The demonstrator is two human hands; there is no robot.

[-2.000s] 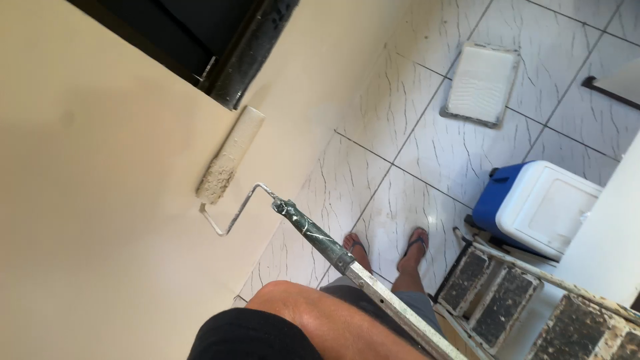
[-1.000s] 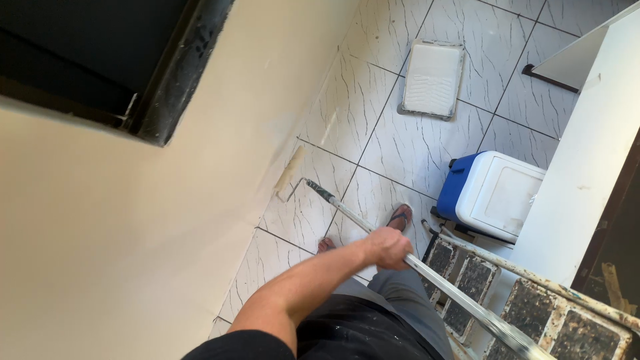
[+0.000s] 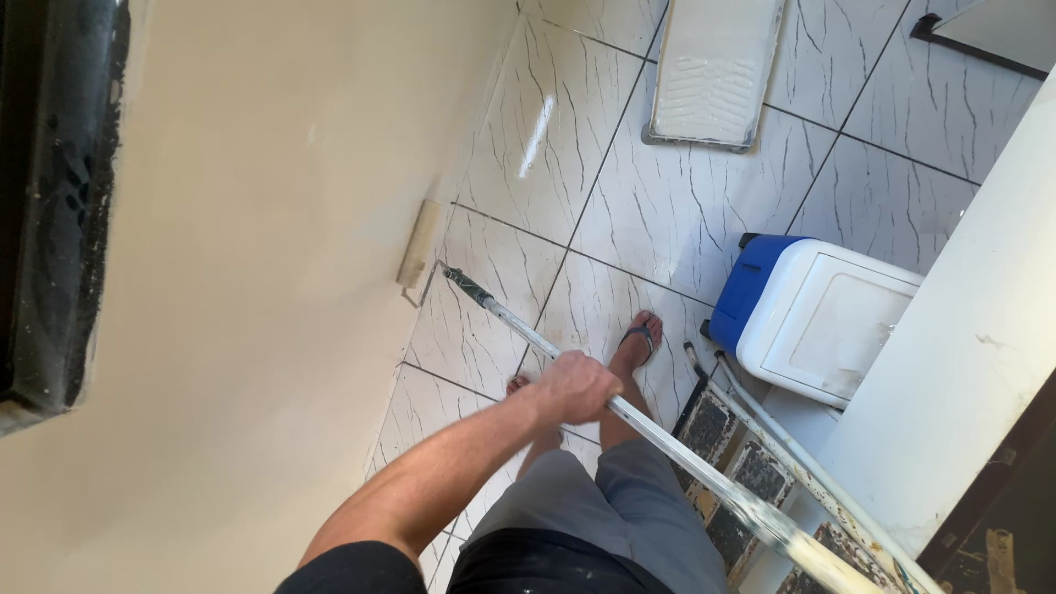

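My left hand (image 3: 580, 386) is closed around the metal extension pole (image 3: 672, 450) of a paint roller. The pole slants from the lower right to the dark green, paint-marked handle (image 3: 468, 287) of the roller frame. The paint roller's cover (image 3: 421, 243) lies against the lower part of the cream wall (image 3: 247, 272), just above the floor. My right hand is out of the picture. A paint tray (image 3: 708, 91) with white paint rests on the tiled floor (image 3: 635, 214) at the top.
A blue and white cooler (image 3: 825, 318) stands at the right, beside a paint-spattered stepladder (image 3: 792, 470). A white surface (image 3: 949, 355) edges the far right. A black frame (image 3: 66, 198) is set in the wall at the left. My feet (image 3: 642, 340) in flip-flops are below.
The roller was high on the wall beside the black frame two seconds ago; it has come down to the wall's foot. My left hand, not seen in the earliest frame, is now on the pole.
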